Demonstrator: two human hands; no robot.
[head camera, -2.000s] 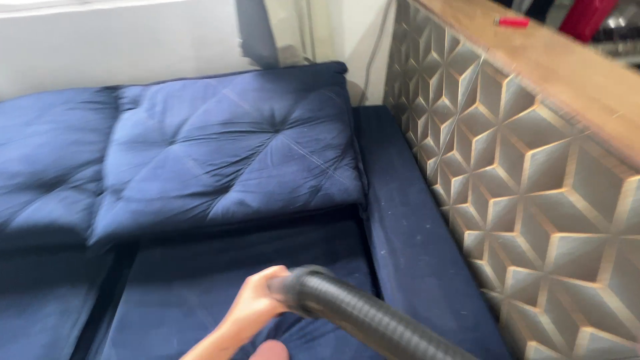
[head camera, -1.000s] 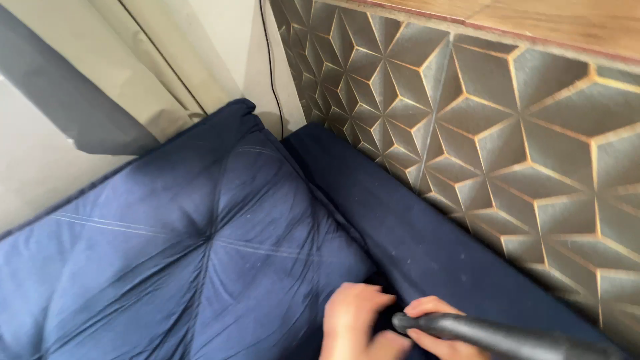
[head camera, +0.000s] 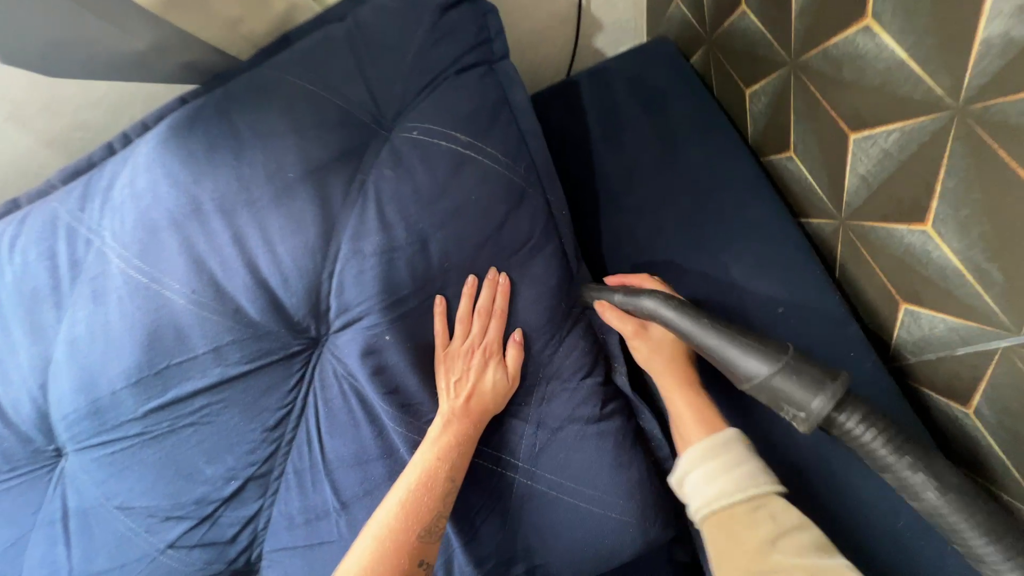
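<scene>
My left hand (head camera: 478, 352) lies flat, fingers apart, on a tufted blue sofa back cushion (head camera: 200, 240). To its right, my right hand (head camera: 652, 332) is closed around the front of a black vacuum cleaner's curved hose wand (head camera: 720, 336). The wand's tip meets the cushion's piped right edge, beside the blue sofa armrest (head camera: 664, 184). From the wand, a ribbed black hose (head camera: 904, 464) runs down to the lower right corner. Part of my right hand is hidden behind the wand.
A wall with a dark geometric pattern and gold lines (head camera: 896, 168) borders the armrest on the right. Behind the cushion are a pale wall (head camera: 536, 40) and a grey cloth (head camera: 120, 40). A thin black cable (head camera: 576, 40) hangs behind the armrest.
The view has moved closer to the cushion. My left hand, near the wand's tip one second ago, now rests on the cushion. The wand's tip now touches the cushion's edge.
</scene>
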